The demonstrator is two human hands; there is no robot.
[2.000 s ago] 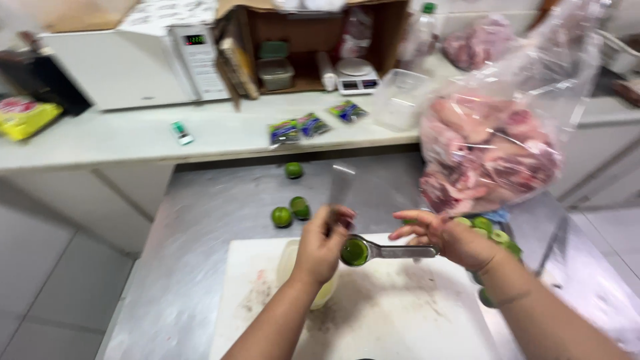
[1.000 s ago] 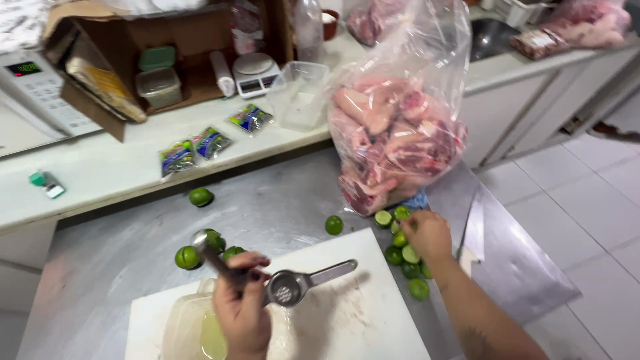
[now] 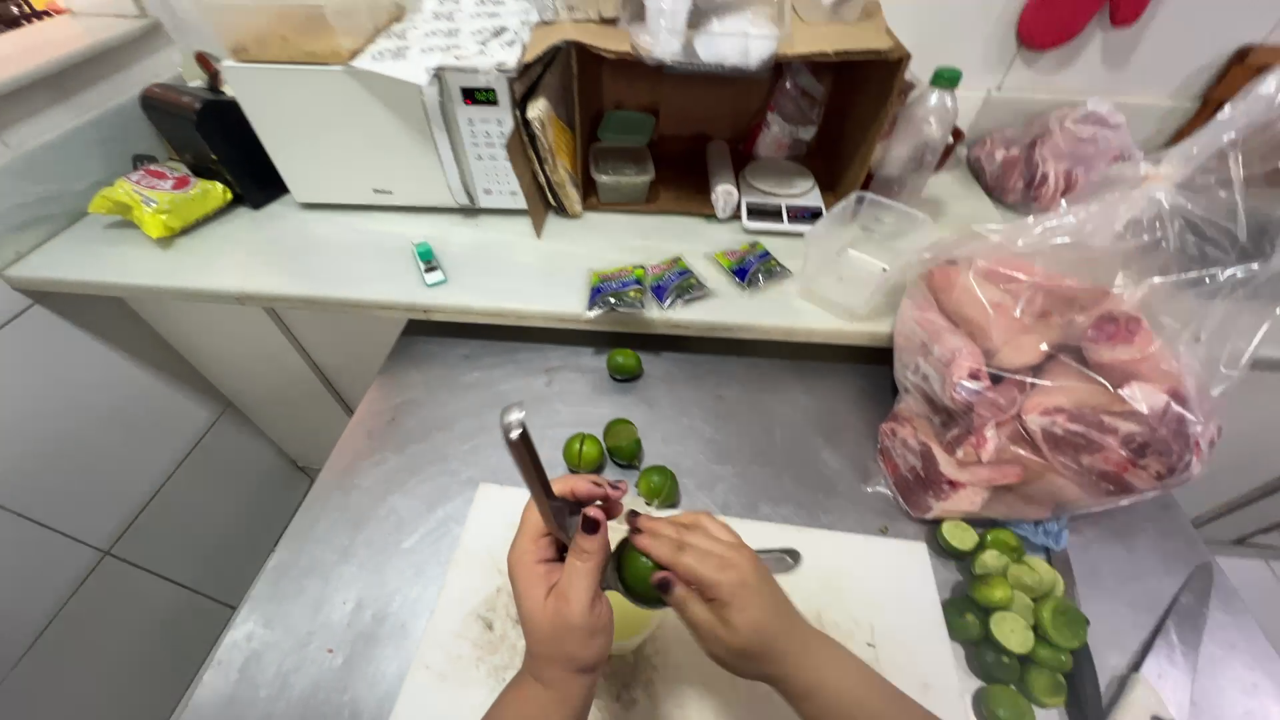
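My left hand is closed around a metal citrus squeezer, whose one handle points up and whose other sticks out to the right. My right hand presses its fingers on a green lime piece at the squeezer's cup. Under the hands, a container with pale yellow juice stands on the white cutting board, partly hidden. Several squeezed-looking or whole limes lie behind the board. At the right is a pile of cut limes.
A clear bag of raw meat stands at the right of the steel table. A knife lies near the right edge. The counter behind holds a microwave, small packets, a plastic tub and a kitchen scale.
My right hand has moved from the lime pile to the squeezer, where a lime piece now sits. The view has swung back to the left.
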